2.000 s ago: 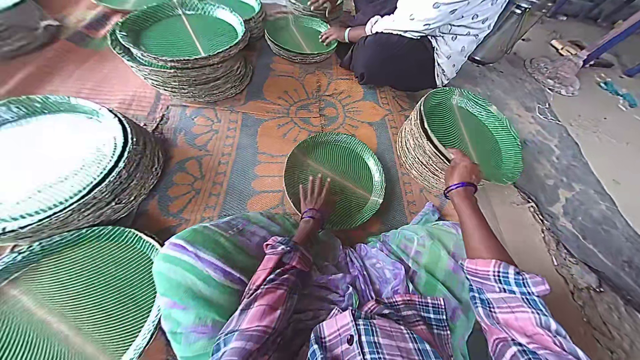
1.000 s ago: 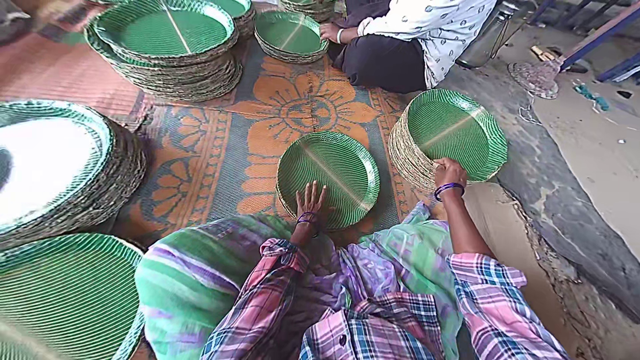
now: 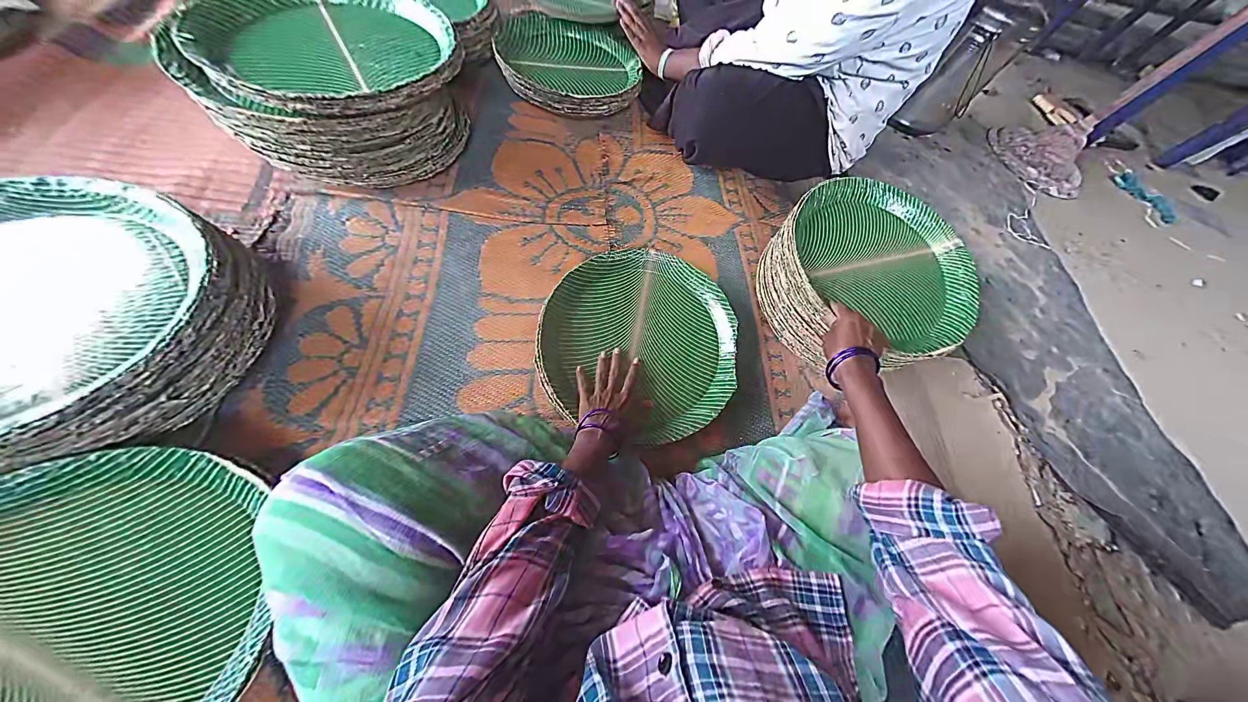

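Observation:
A round green leaf-pattern plate (image 3: 673, 331) lies on the patterned mat in front of my lap. My left hand (image 3: 606, 395) rests flat on its lower left part with the fingers spread. To its right stands a stack of the same plates (image 3: 877, 244), brown and rough at the sides, its top plate tilted. My right hand (image 3: 854, 336) is at the near left rim of that top plate, fingers bent over the edge; the fingertips are partly hidden, and whether they pinch one plate or several is unclear.
More plate stacks stand at the left (image 3: 234, 302), far left (image 3: 419, 127) and top centre (image 3: 565, 73). A large green plate (image 3: 127, 575) is at my lower left. Another person (image 3: 751, 107) sits across the mat (image 3: 390, 292). A metal container (image 3: 955, 78) stands behind them.
The top plate of the right stack, upright and leaning outward two seconds ago, now sits lower against the stack. The other person's hand has lifted off the plates. My left hand has stayed on its plate.

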